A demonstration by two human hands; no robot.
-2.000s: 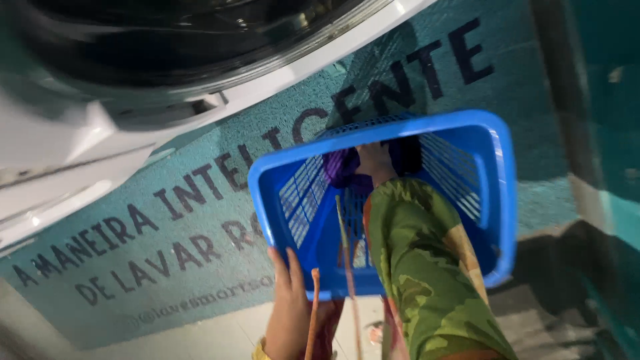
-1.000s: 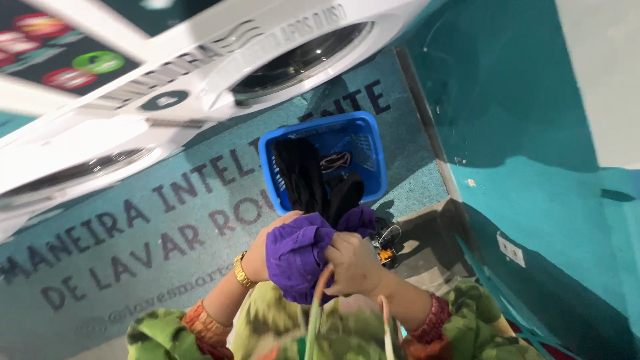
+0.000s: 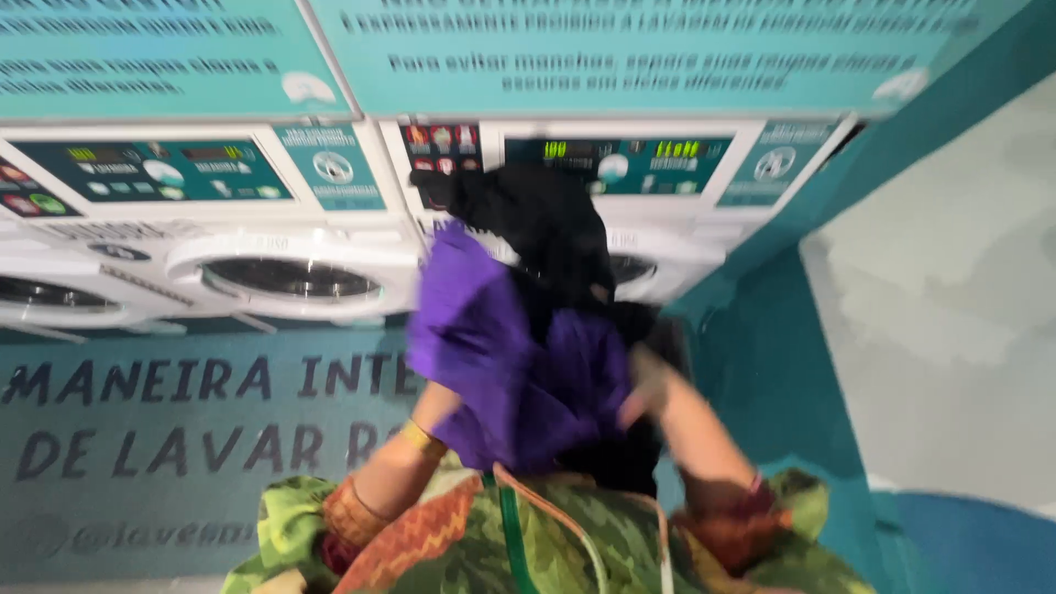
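Observation:
A bunched purple cloth (image 3: 495, 363) hangs in front of my body, together with a black garment (image 3: 536, 223) that rises behind and above it. My left hand (image 3: 441, 404) is mostly hidden by the purple cloth at its lower left; its fingers do not show. At the cloth's right side is my right hand (image 3: 648, 384), blurred, with the fingers against or close to the fabric; whether it grips is unclear. Black fabric also hangs below the purple cloth, between my forearms.
Front-loading washing machines (image 3: 293, 276) with lit control panels (image 3: 610, 161) line the way ahead. The nearest door is partly covered by the black garment. Lettering marks the floor (image 3: 165, 412) at left. A teal and grey wall (image 3: 932, 330) stands at right.
The purple cloth, earlier bunched low over the blue basket, is now raised and spread with the black garment. The view has tilted up to the machines, and the basket no longer shows.

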